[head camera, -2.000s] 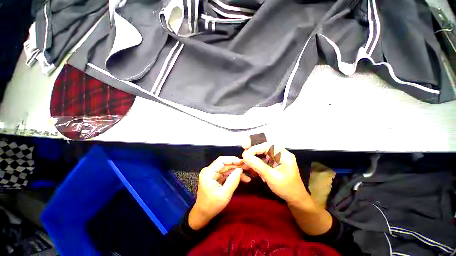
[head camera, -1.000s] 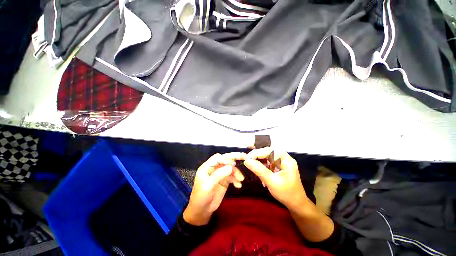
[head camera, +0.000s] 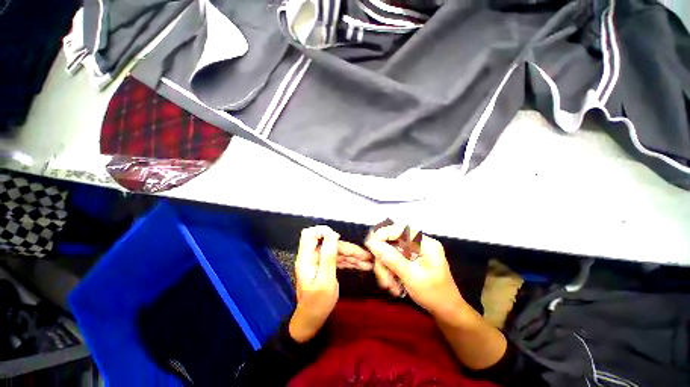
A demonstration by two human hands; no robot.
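A grey jacket or coat (head camera: 393, 106) with white edging lies spread on the table. My left hand (head camera: 324, 264) is in front of the table edge with its fingers bent towards my right hand. My right hand (head camera: 412, 264) is beside it, thumb and index finger pinched together. A dark brown band (head camera: 387, 224) shows at the right-hand fingers. Any needle or thread between the fingertips is too small to make out, so I cannot tell what either hand holds.
A red plaid round pad (head camera: 163, 136) with clear plastic lies at the table's left edge. A blue crate (head camera: 113, 295) stands below left. More grey garments (head camera: 613, 310) are below right. A checkered cloth (head camera: 30, 215) is at far left.
My left hand has turned, its fingers now more upright and folded. My right hand stays pinched. The garment and table have shifted right in the view, as the camera moved.
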